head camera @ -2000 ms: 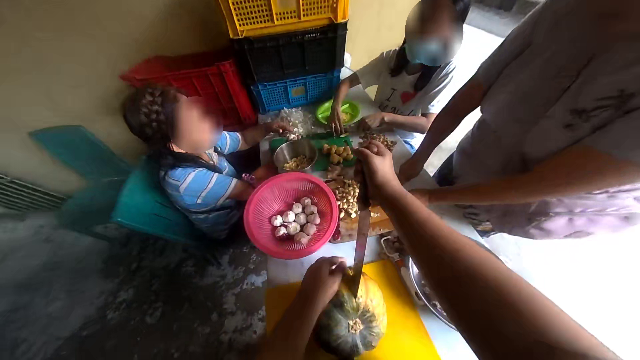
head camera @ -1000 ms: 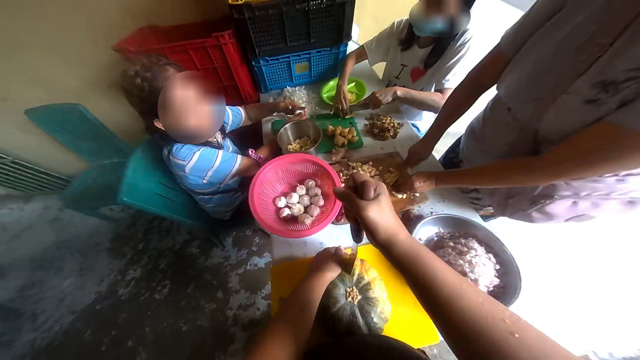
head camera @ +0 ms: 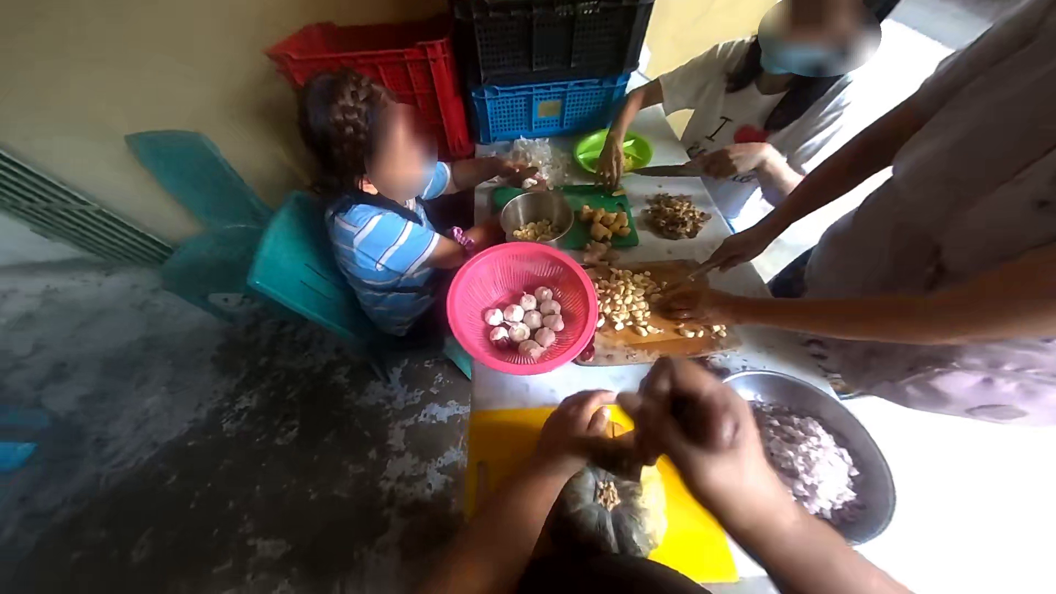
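Observation:
A green and yellow squash (head camera: 615, 511) lies on a yellow cutting board (head camera: 701, 540) at the near end of the table. My right hand (head camera: 693, 417) is closed round the handle of a knife (head camera: 610, 455), blurred by motion, above the far side of the squash. The blade is mostly hidden. Close by on the left, my left hand (head camera: 575, 425) rests at the far side of the squash with its fingers bent; whether it grips the squash or the knife too, I cannot tell.
Beyond the board stand a pink basket (head camera: 458, 318) of garlic bulbs and a wooden board (head camera: 619, 353) with peeled cloves. A metal bowl (head camera: 883, 487) of chopped onion is at the right. Several people work around the table with knives and bowls.
My right hand has come down from above the table toward the squash, with the knife. The person at the right has moved a hand along the wooden board. The view has shifted somewhat.

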